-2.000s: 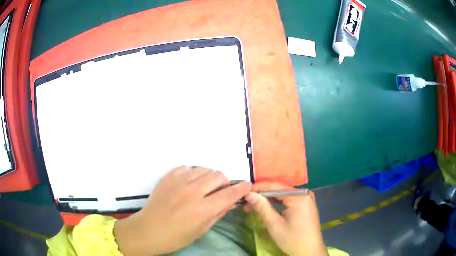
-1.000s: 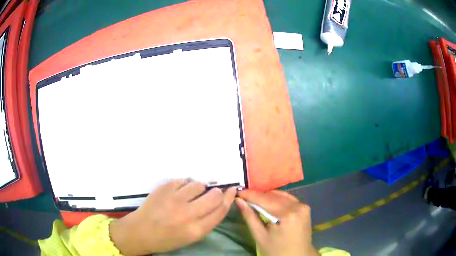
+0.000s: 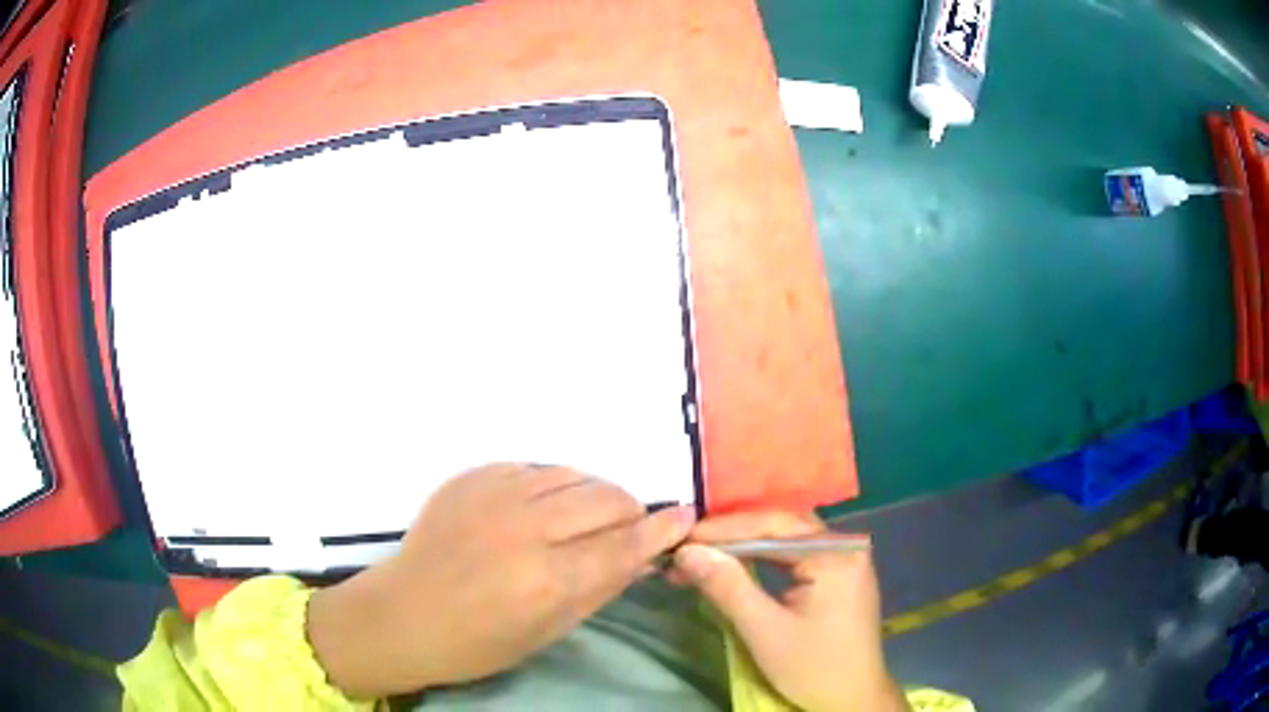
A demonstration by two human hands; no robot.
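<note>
A white display panel (image 3: pixel 397 320) with a thin black border lies on an orange-red foam tray (image 3: pixel 765 306). My left hand (image 3: pixel 508 577) lies over the panel's near edge, its fingertips at the near right corner. My right hand (image 3: pixel 807 605) holds thin grey tweezers (image 3: pixel 793 547) like a pen, just outside that corner. The fingertips of both hands meet there and hide the tweezers' tip. Any small part between them cannot be seen.
A grey glue tube (image 3: pixel 951 70), a white card (image 3: pixel 821 106) and a small blue-labelled bottle (image 3: pixel 1144 192) lie on the green bench (image 3: pixel 1002 320). Orange trays stand at left (image 3: pixel 77 348) and right (image 3: pixel 1248 251). A blue bin (image 3: pixel 1113 459) is below the edge.
The tweezers tilted down towards me one second ago and now lie nearly level. My hands stay at the corner. The whole view has shifted slightly.
</note>
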